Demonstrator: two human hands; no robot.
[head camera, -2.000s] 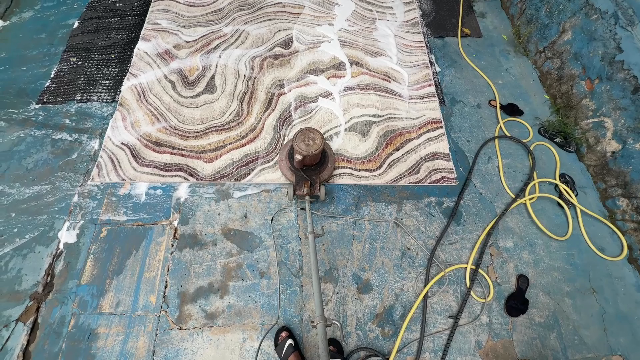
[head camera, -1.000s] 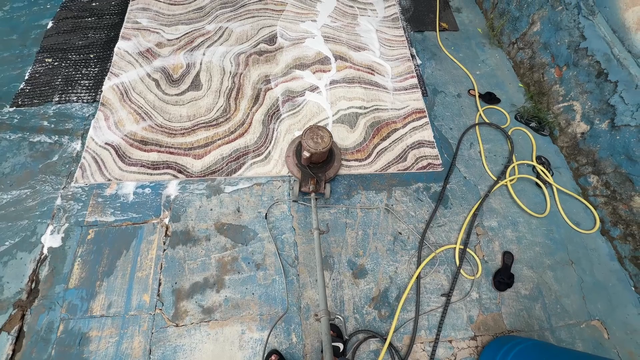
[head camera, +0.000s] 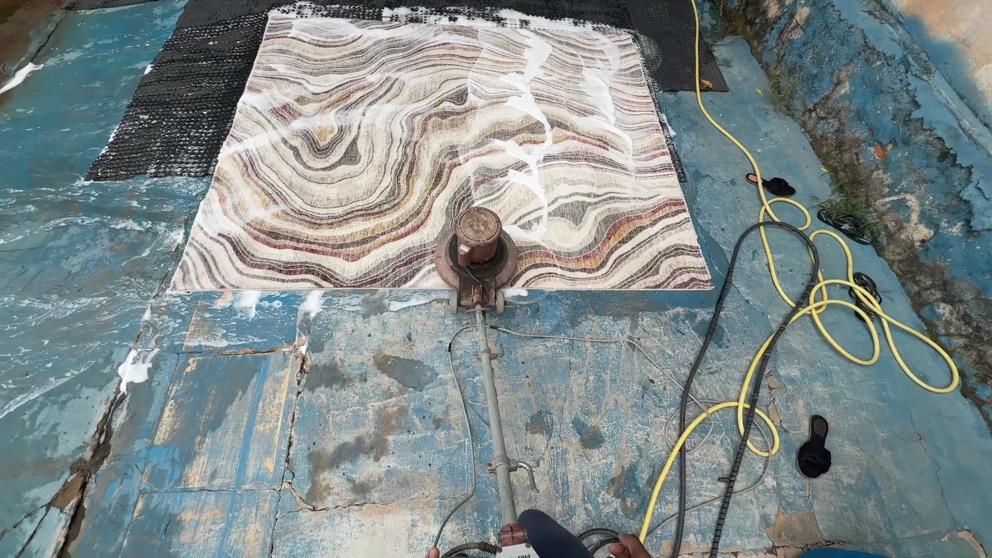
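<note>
A rotary floor scrubber (head camera: 477, 244) with a rusty round motor stands on the near edge of a wavy-patterned rug (head camera: 372, 155). White foam (head camera: 535, 139) streaks the rug's right half. The scrubber's grey metal pole (head camera: 496, 418) runs down to its handle at the bottom edge. Only a fingertip of my left hand (head camera: 432, 552) shows, left of the handle. Part of my right hand (head camera: 629, 546) appears right of it, close to the yellow hose and dark cables. What either hand grips is out of frame.
A yellow hose (head camera: 845, 341) and black cable (head camera: 690, 372) loop over the blue concrete floor at right. Black sandals (head camera: 814, 449) lie near them. Black perforated matting (head camera: 178, 116) extends under and beside the rug. A rough wall (head camera: 891, 155) borders the right side.
Parts of both hands have come into sight at the bottom edge. The feet seen there earlier no longer show. The scrubber remains at the rug's near edge.
</note>
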